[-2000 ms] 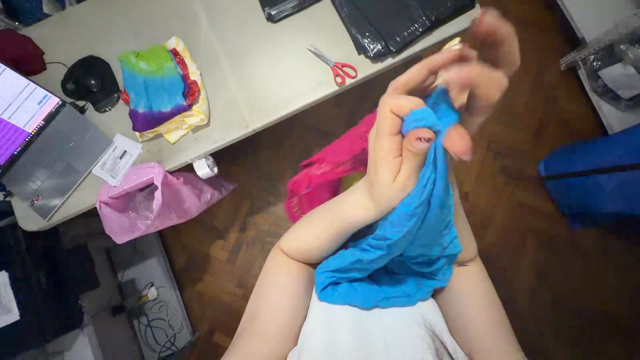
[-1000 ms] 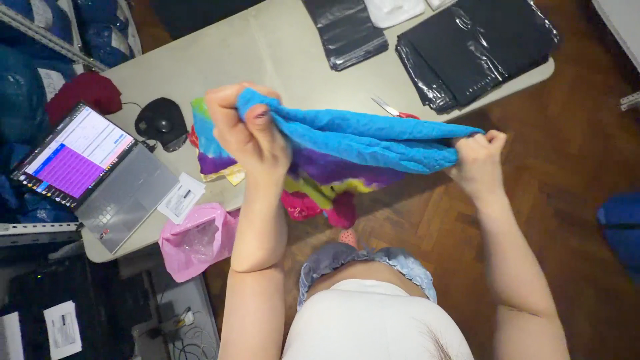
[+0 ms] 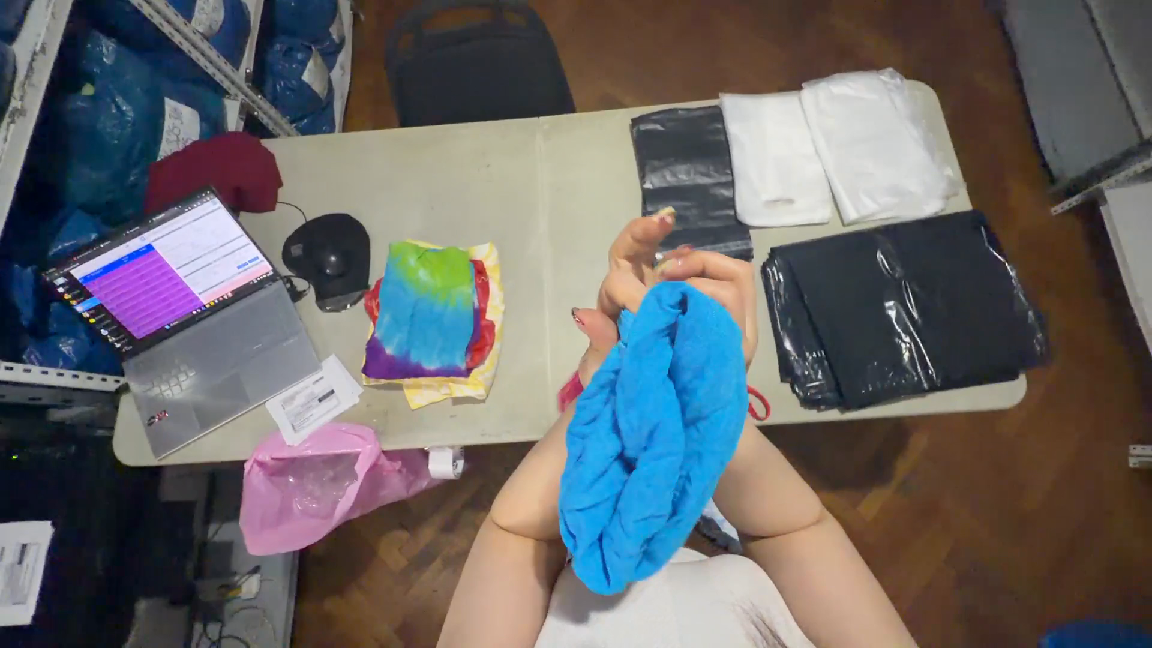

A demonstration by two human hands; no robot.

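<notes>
A bunched blue cloth (image 3: 652,432) hangs from my raised hands, in front of my forearms and white top. My left hand (image 3: 605,310) is at the cloth's upper left side, thumb and a finger showing. My right hand (image 3: 724,292) is behind its top edge, with fingers curled over; the cloth hides part of both hands, and the exact grip does not show. Folded tie-dye fabric (image 3: 427,310) in green, blue and purple lies on the table over red and yellow-white fabric. The red handle of scissors (image 3: 760,404) shows at the table's front edge, right of the cloth.
On the left of the table (image 3: 531,261) are a laptop (image 3: 220,360), a mouse on a black pad (image 3: 333,256), a maroon cloth (image 3: 220,171) and a printed paper (image 3: 315,396). A pink plastic bag (image 3: 310,486) hangs at the front. Black bags (image 3: 909,306) and white bags (image 3: 873,148) lie right.
The blue cloth was stretched wide between my hands one second ago; now my hands are close together and it hangs bunched. The view has shifted to show more of the table.
</notes>
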